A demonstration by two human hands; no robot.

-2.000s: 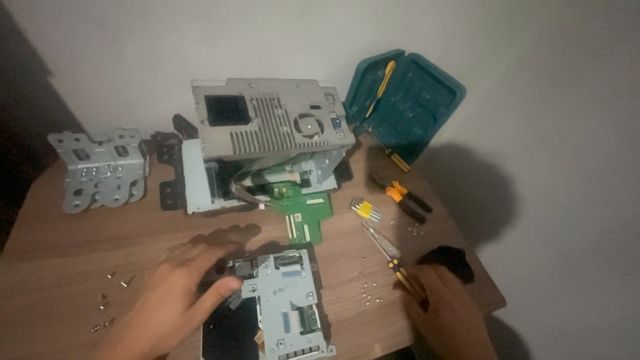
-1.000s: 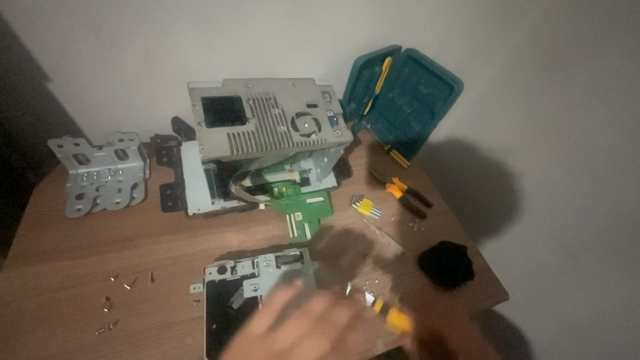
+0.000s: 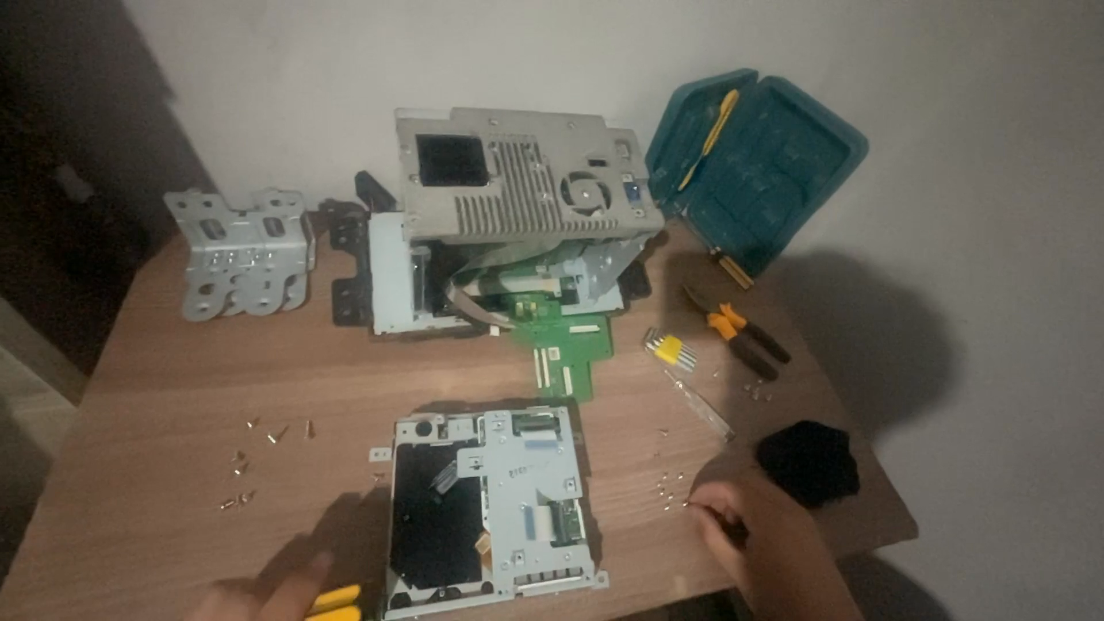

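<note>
My left hand (image 3: 267,595), partly cut off by the bottom edge, is closed around a hand tool with two yellow handles (image 3: 335,604); its tip is hidden. My right hand (image 3: 759,535) is low on the right, thumb and finger pinched at a small screw (image 3: 686,504) beside several other tiny screws (image 3: 666,493). Between the hands lies a flat metal drive-like unit (image 3: 526,483) with a black panel and ribbon connectors. Behind it stands a larger metal-cased electronic unit (image 3: 535,185), with a green circuit board (image 3: 569,345) and a flat ribbon cable extending from its front.
Loose screws (image 3: 241,468) and a metal bracket (image 3: 246,254) are on the left. At right lie orange-and-black pliers (image 3: 737,332), a yellow-held bit or key set (image 3: 671,351), a clear-handled screwdriver (image 3: 703,407) and a black cloth (image 3: 809,464). An open teal case (image 3: 776,164) leans against the wall.
The yellow-handled tool, in my right hand two seconds ago, is now in my left. My left hand has moved off the flat unit to the lower left; my right is at the tiny screws.
</note>
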